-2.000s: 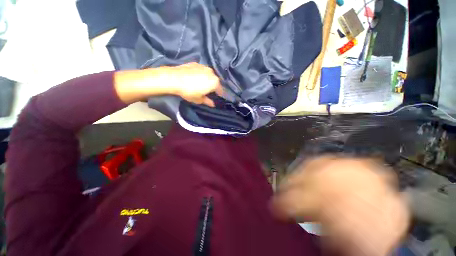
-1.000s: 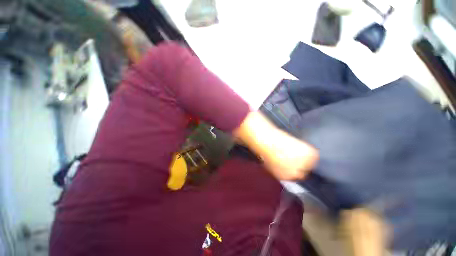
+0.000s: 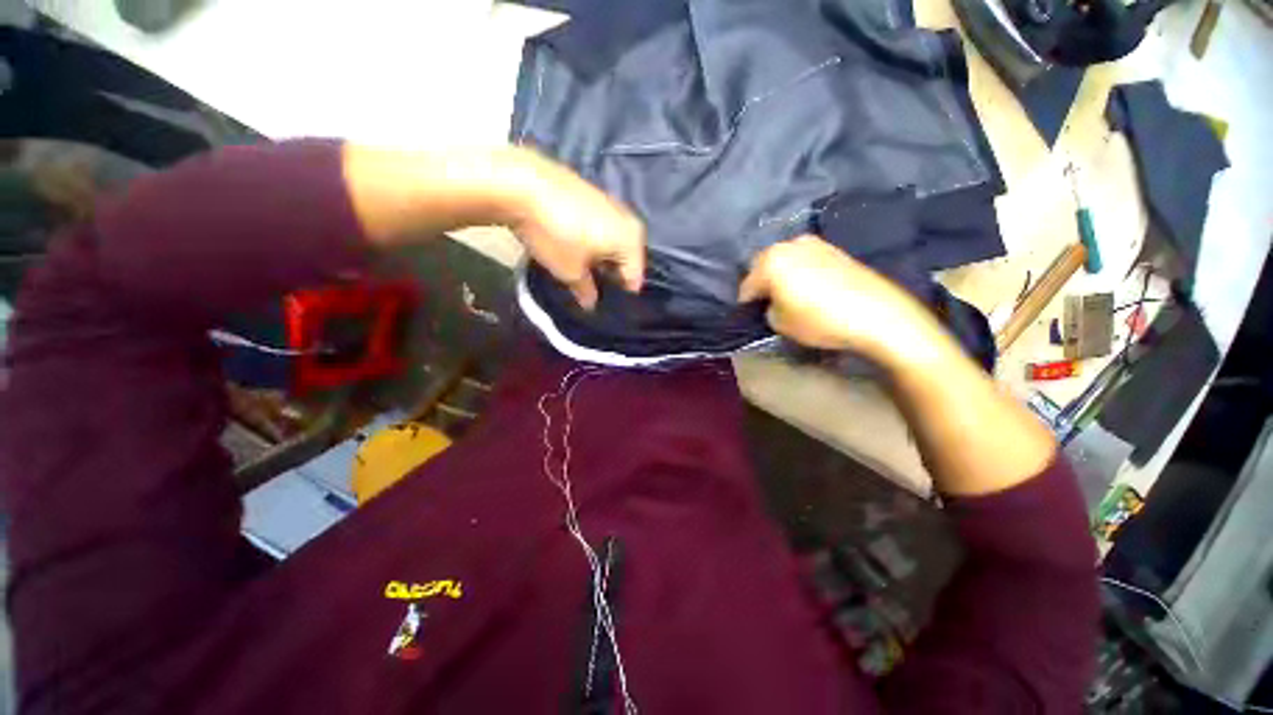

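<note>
A dark garment (image 3: 782, 126) with a shiny grey inner side and white stitch lines lies over the table edge. A rounded dark opening (image 3: 670, 319) with a white edge strip (image 3: 559, 340) faces my body. My left hand (image 3: 579, 238) grips the opening's far edge at its left part. My right hand (image 3: 810, 291) pinches the same edge further right. Loose white thread (image 3: 570, 482) hangs from the strip down over the maroon top. No needle can be made out.
A wooden stick (image 3: 1040, 296), a teal-handled tool (image 3: 1088, 238), a red packet (image 3: 1051, 370) and navy offcuts (image 3: 1170, 161) lie right of the garment. A dark iron (image 3: 1068, 31) is at the far right. A red frame (image 3: 349, 333) and a yellow thing (image 3: 401, 461) are below the table at left.
The view has swung back over the work. The garment has been turned and now lies with its grey inner side up. My right hand has come up from the blur and taken hold of the opening's edge.
</note>
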